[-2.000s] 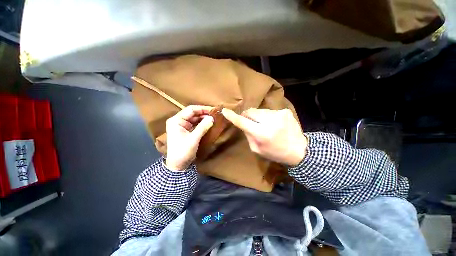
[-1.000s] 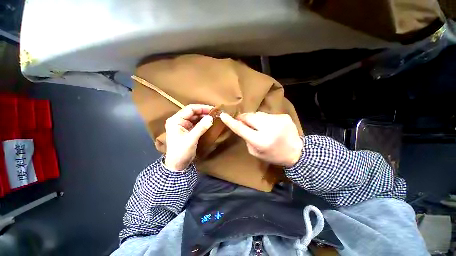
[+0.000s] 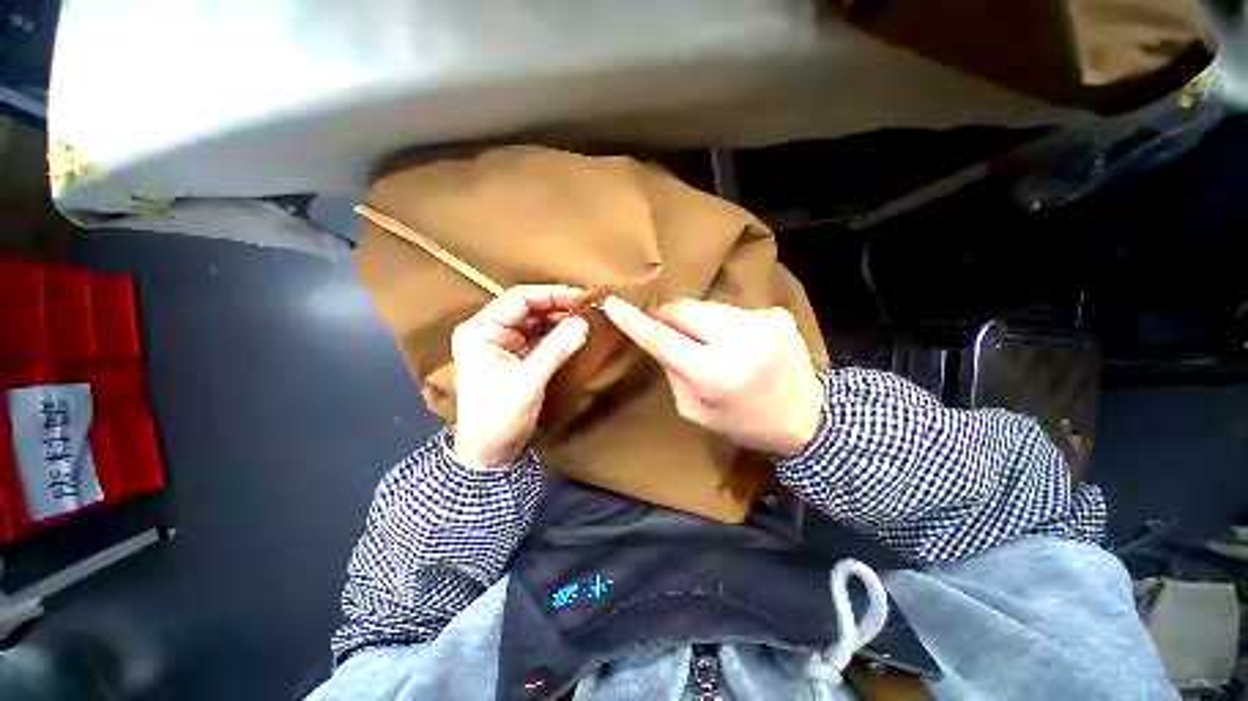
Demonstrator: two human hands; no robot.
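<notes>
A brown canvas bag (image 3: 534, 206) lies bunched across my lap, with a narrow light tan strip (image 3: 431, 249) on its upper left. My left hand (image 3: 509, 370) pinches a small orange-brown leather tab (image 3: 585, 304) at the bag's middle between thumb and fingers. My right hand (image 3: 732, 367) is at the tab's right side, index fingertip against it, the other fingers curled. A needle or thread at the right fingertips is too small to make out, so what the right hand grips cannot be told.
A table with a white cover (image 3: 411, 82) runs across the top, with another brown bag (image 3: 1068, 41) on its right part. A red bin (image 3: 117, 390) with a white label stands on the floor at left. A metal-edged stool (image 3: 1033, 377) is at right.
My right index fingertip shifts slightly up along the tab compared with one second ago, and the tab looks tilted more edge-on. My left hand keeps its pinch, and the bag stays in place.
</notes>
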